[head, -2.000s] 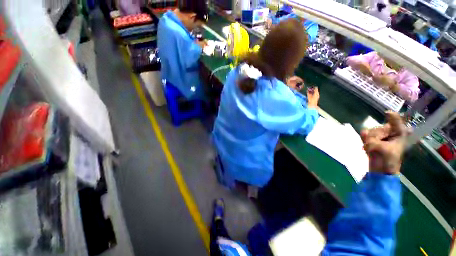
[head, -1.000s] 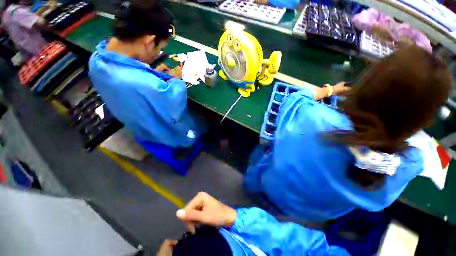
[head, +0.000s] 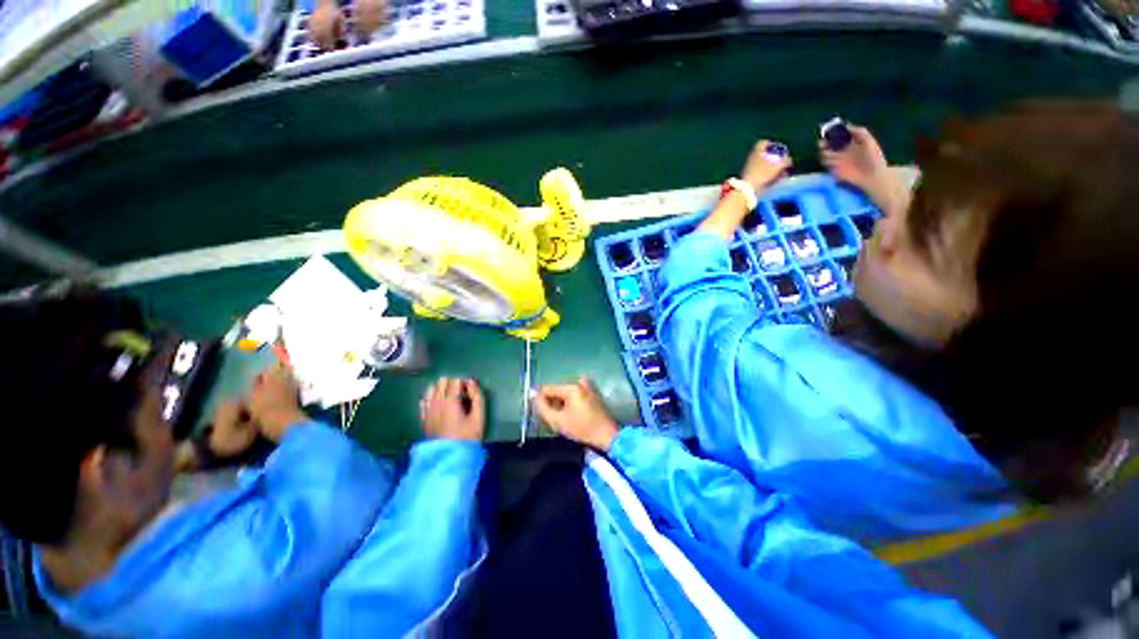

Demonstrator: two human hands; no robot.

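Note:
My left hand [head: 452, 409] rests at the near edge of the green bench, fingers bent around a small dark thing. My right hand [head: 577, 412] is beside it, thumb and fingers close together, with its fingertips near a thin white cord [head: 527, 387]. I cannot tell whether they touch the cord or hold anything. The cord runs from the foot of the yellow desk fan [head: 456, 250] towards the bench's near edge, between my hands.
A person at the left works by white papers [head: 319, 318] and a small jar [head: 391, 350]. A person at the right holds dark units over a blue parts tray [head: 635, 300]. The green conveyor [head: 500, 119] and white trays [head: 425, 21] lie beyond.
The view has swung from the aisle to the bench between the two seated people. Both my hands are now at the bench edge; a second ago my hand was over the aisle.

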